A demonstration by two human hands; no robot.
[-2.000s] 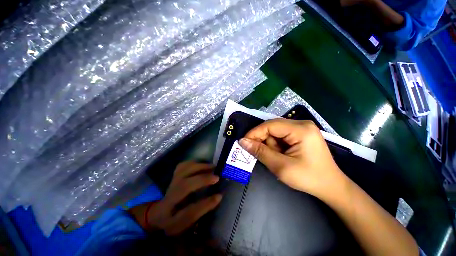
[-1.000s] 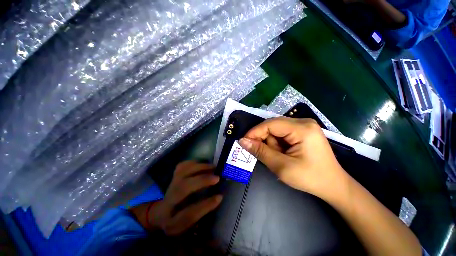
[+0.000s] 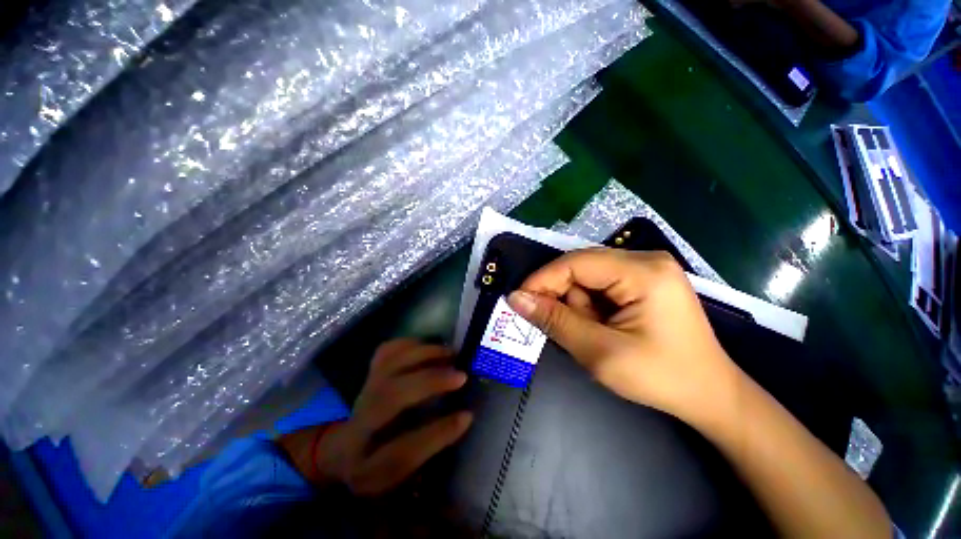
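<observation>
A black panel (image 3: 590, 453) with rounded corners lies in front of me, a dotted seam line running down it. Two gold studs (image 3: 489, 274) show near its upper left corner. A label (image 3: 510, 343), white above and blue below, lies near that corner. My right hand (image 3: 622, 321) pinches the label's upper right corner between thumb and forefinger. My left hand (image 3: 406, 416) rests at the panel's left edge with fingers slightly apart; whether it grips the edge is hidden. A white backing sheet (image 3: 785, 320) shows around the panel's upper edge.
A tall stack of bubble wrap (image 3: 295, 200) fills the left. A second black panel corner (image 3: 636, 234) and a bubble wrap sheet (image 3: 615, 200) show beyond the work. The bench (image 3: 695, 158) is green. Another person's blue sleeve (image 3: 890, 47) is at upper right, near white die-cut sheets (image 3: 877, 184).
The whole view has shifted very slightly. Both hands, the label and the panel keep the same places relative to each other.
</observation>
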